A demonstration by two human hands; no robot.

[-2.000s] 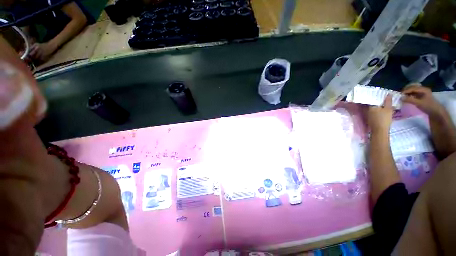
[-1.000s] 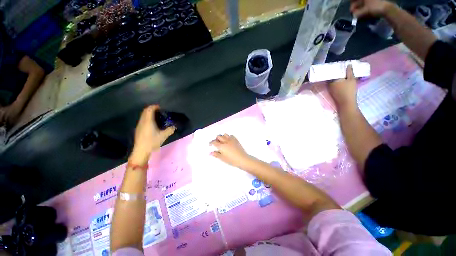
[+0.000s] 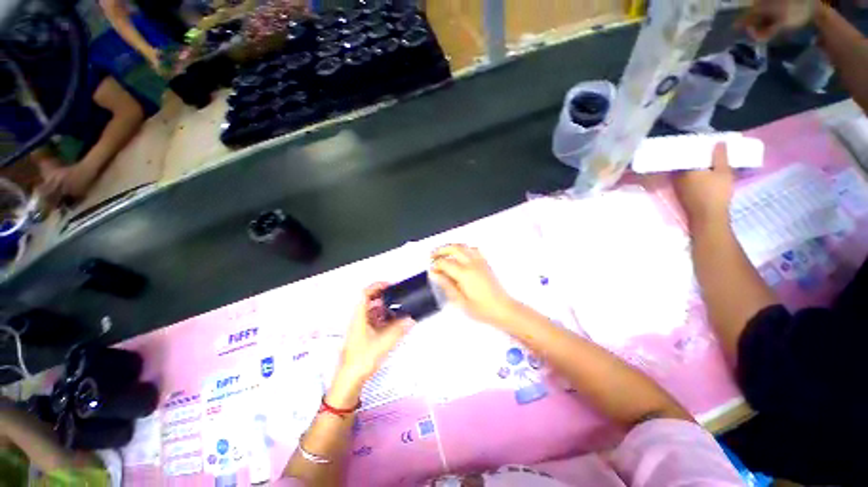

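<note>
A black cylindrical unit (image 3: 411, 297) lies sideways between my hands, above the pink table cover. My left hand (image 3: 376, 328) grips its left end. My right hand (image 3: 466, 282) is at its right end, fingers bent around that end; a whitish edge shows there, and whether it is a sleeve I cannot tell in the glare. The stack of white sleeves (image 3: 619, 266) lies on the table to the right, its single sheets lost in the glare.
A bare black unit (image 3: 284, 235) is on the green belt (image 3: 409, 171). A bagged unit (image 3: 582, 124) stands by the white post (image 3: 647, 90). More black units (image 3: 100, 395) cluster at left. The right neighbour's hand holds folded white paper (image 3: 698, 152). Another person's arm shows at lower left.
My left hand has brought a black unit from the belt over the table. My right hand has moved from the white sheets to the unit's end. The view has shifted left.
</note>
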